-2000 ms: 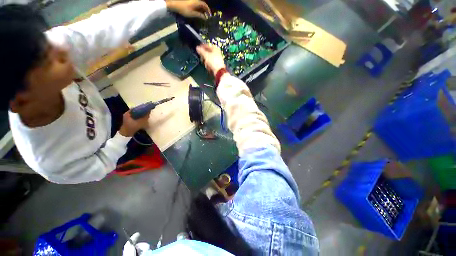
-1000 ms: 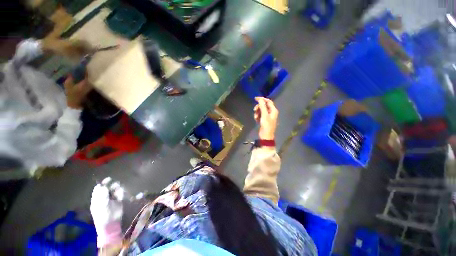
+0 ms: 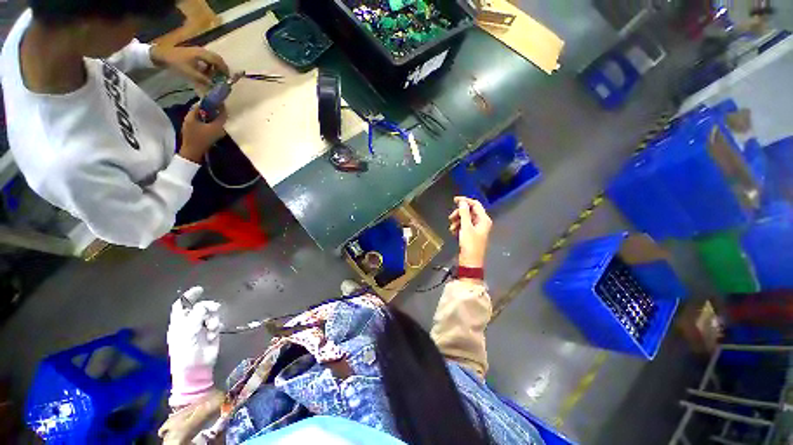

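Observation:
My left hand (image 3: 193,341), in a white glove with a pink cuff, is raised at the lower left with its fingers curled. A thin dark line shows at its fingertips, too small to name. My right hand (image 3: 470,230), bare with a red wristband, is raised over the floor at the centre right, fingertips close together; I cannot tell if it holds anything small. The blue-handled cutters (image 3: 385,127) lie on the bench, touched by neither hand. The black bin (image 3: 417,72) at the top holds green boards and small parts.
A co-worker (image 3: 104,130) sits at the left with a blue-grey tool (image 3: 214,98). The bench (image 3: 304,206) bears a black reel (image 3: 329,106) and a dark tray (image 3: 298,41). A carton (image 3: 396,282) and a blue crate (image 3: 497,193) stand beyond my hands; a blue stool (image 3: 96,374) stands lower left.
My right hand has come back from the black bin to over the floor. My left hand has risen into fuller view. The co-worker's hands have come together at the tool. The view has shifted.

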